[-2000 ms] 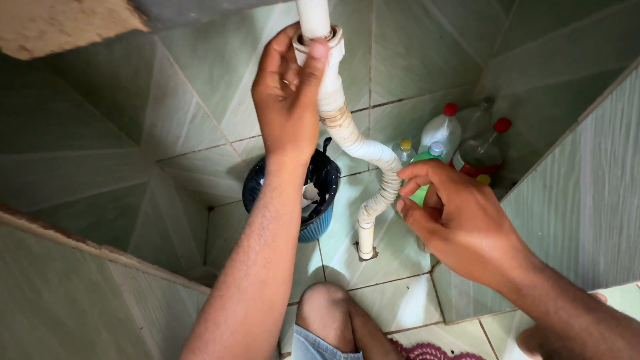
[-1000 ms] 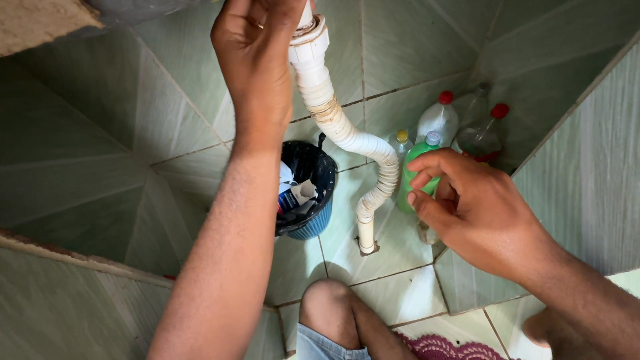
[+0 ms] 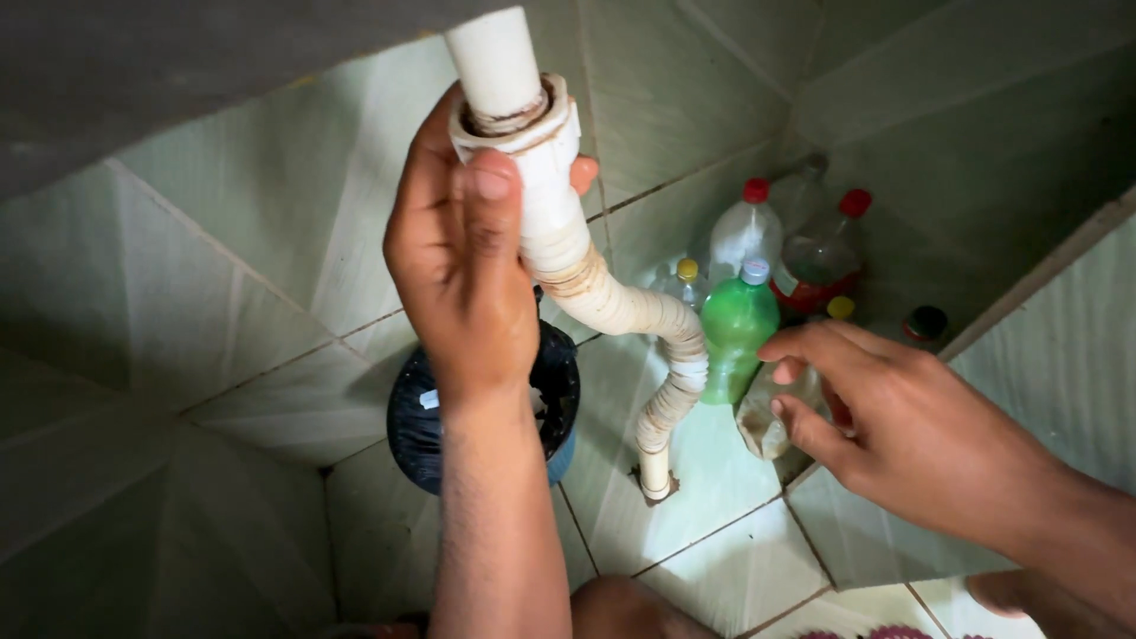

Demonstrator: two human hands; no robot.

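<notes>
My left hand [image 3: 484,257] is wrapped around the white plastic collar [image 3: 555,115] at the top of a flexible corrugated drain pipe [image 3: 621,306], thumb in front and fingers behind. A smooth white tailpiece pipe [image 3: 497,62] enters this collar from above, with brownish dirt around the joint. The drain pipe bends in an S and its lower end stands in a hole in the tiled floor. My right hand [image 3: 852,399] is to the right of the pipe, fingers curled and apart, holding nothing, in front of a clear bottle [image 3: 763,413].
Behind my left forearm stands a blue bin with a black liner [image 3: 557,355]. Several plastic bottles, among them a green one [image 3: 737,328] and one with a red cap [image 3: 745,231], stand right of the pipe. A dark slab edge [image 3: 222,89] overhangs at upper left; a tiled ledge [image 3: 1056,328] borders the right.
The view has shifted and come closer to the pipe joint. My left hand has come down from the upper pipe onto the collar. My right hand stays beside the bottles.
</notes>
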